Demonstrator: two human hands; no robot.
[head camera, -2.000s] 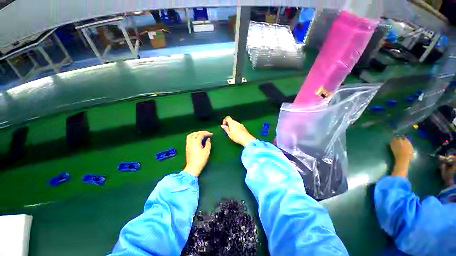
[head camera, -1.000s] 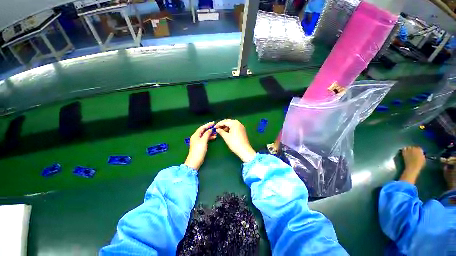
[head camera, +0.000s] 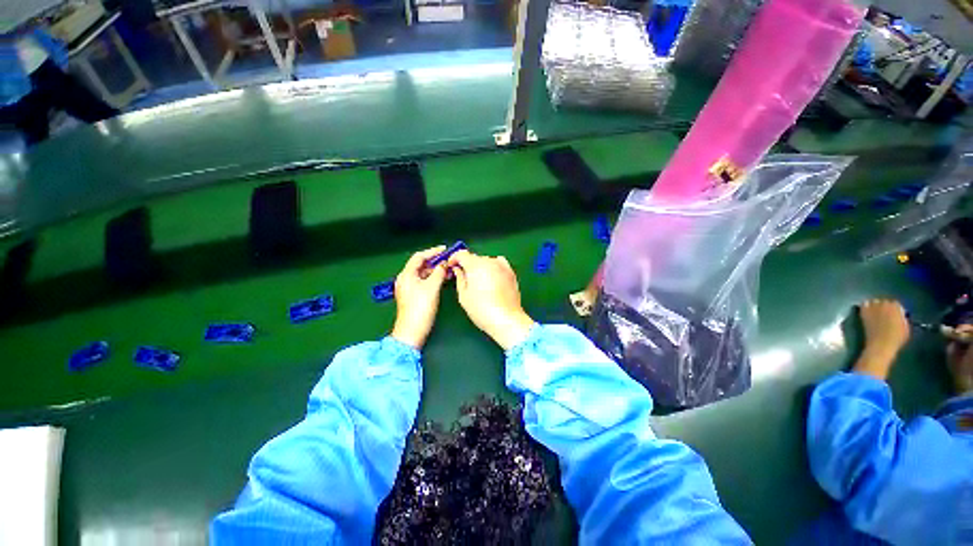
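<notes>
A small blue module (head camera: 448, 254) is held tilted between the fingertips of both hands, above the near part of the belt. My left hand (head camera: 417, 296) grips its left side. My right hand (head camera: 490, 294) grips its right side, fingertips touching the left ones. Whether a black part is in the fingers is too small to tell. A glittering pile of black parts (head camera: 469, 480) lies on the bench between my forearms. Several other blue modules (head camera: 313, 309) lie in a row on the green belt (head camera: 341, 256), on both sides of my hands.
A clear bag of black parts (head camera: 683, 309) stands right of my hands, before a pink-wrapped post (head camera: 752, 96). Flat black housings (head camera: 275, 217) lie along the belt's far side. A white box or stack (head camera: 30, 485) is at lower left. A neighbour's hands and blue sleeve (head camera: 880, 459) are at right.
My hands, empty-looking and apart two seconds ago, have come together on a blue module. The blue modules and black housings have shifted left. A person now shows at upper left.
</notes>
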